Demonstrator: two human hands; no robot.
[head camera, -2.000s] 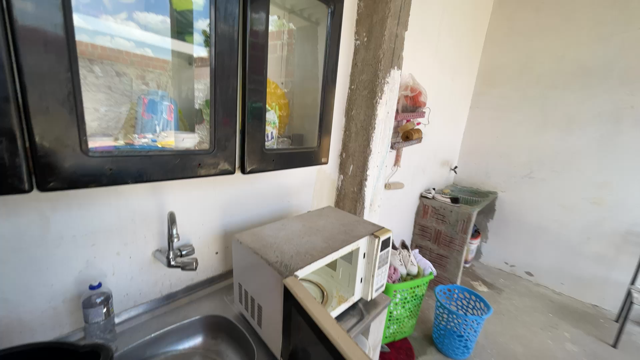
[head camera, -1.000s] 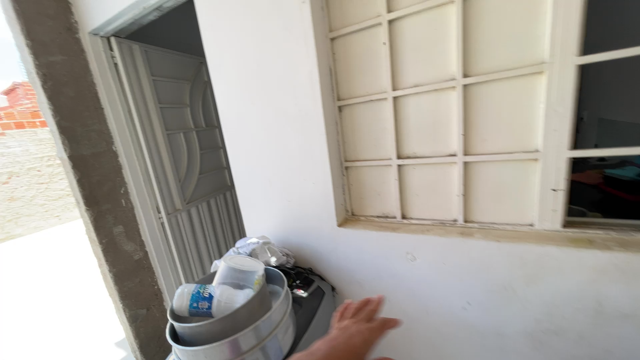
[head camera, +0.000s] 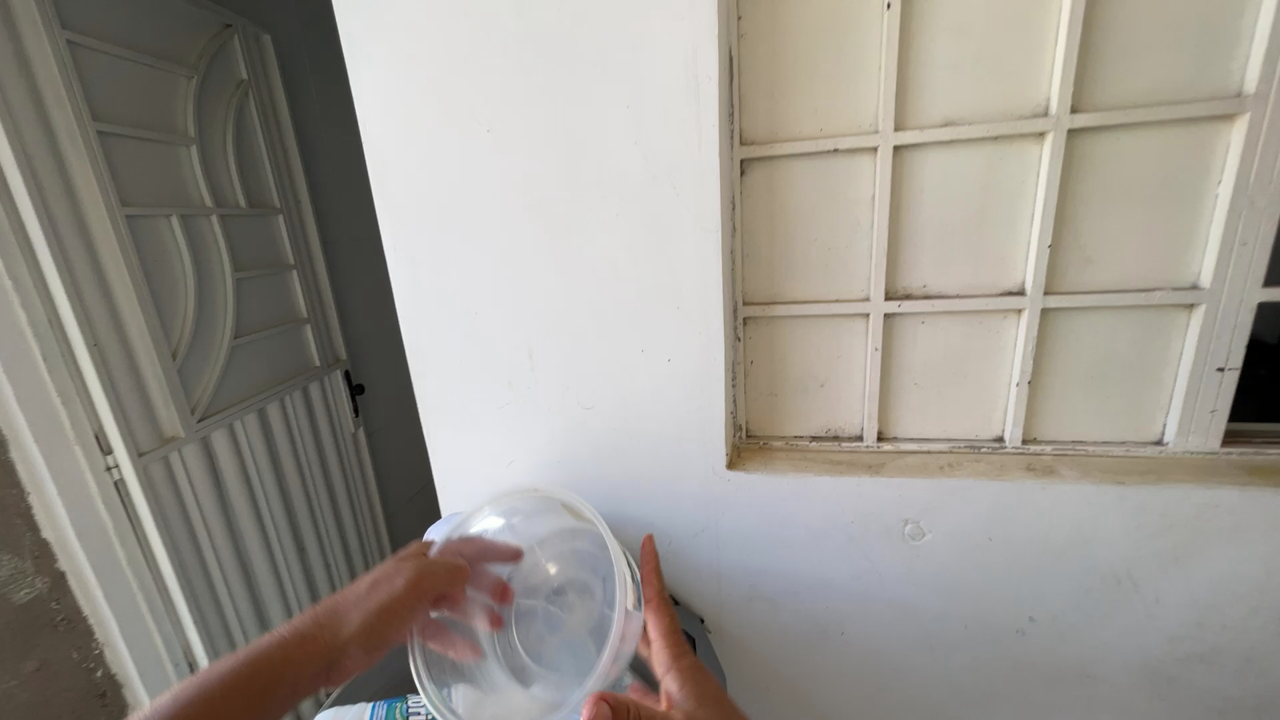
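A clear round plastic bowl (head camera: 555, 600) is tilted on its side at the bottom centre, its mouth facing me. My right hand (head camera: 665, 650) holds it from the right, fingers along its outer wall. My left hand (head camera: 450, 590) is blurred at the bowl's left side, fingers spread across the rim and opening; whether it grips the plastic is not clear. Below and left of the bowl, part of a white plastic bottle (head camera: 385, 708) with a blue label shows at the bottom edge. The things behind the bowl are mostly hidden.
A white wall (head camera: 560, 250) stands close in front. On the left is a metal door (head camera: 200, 250) with a dark handle; on the right, a paned window with a ledge (head camera: 1000, 464). Part of a dark grey object (head camera: 700, 640) shows behind my right hand.
One second ago a single hand reached beside stacked metal pots holding a bottle and a clear container; now both hands are at a clear bowl. The view earlier showed a sink and microwave.
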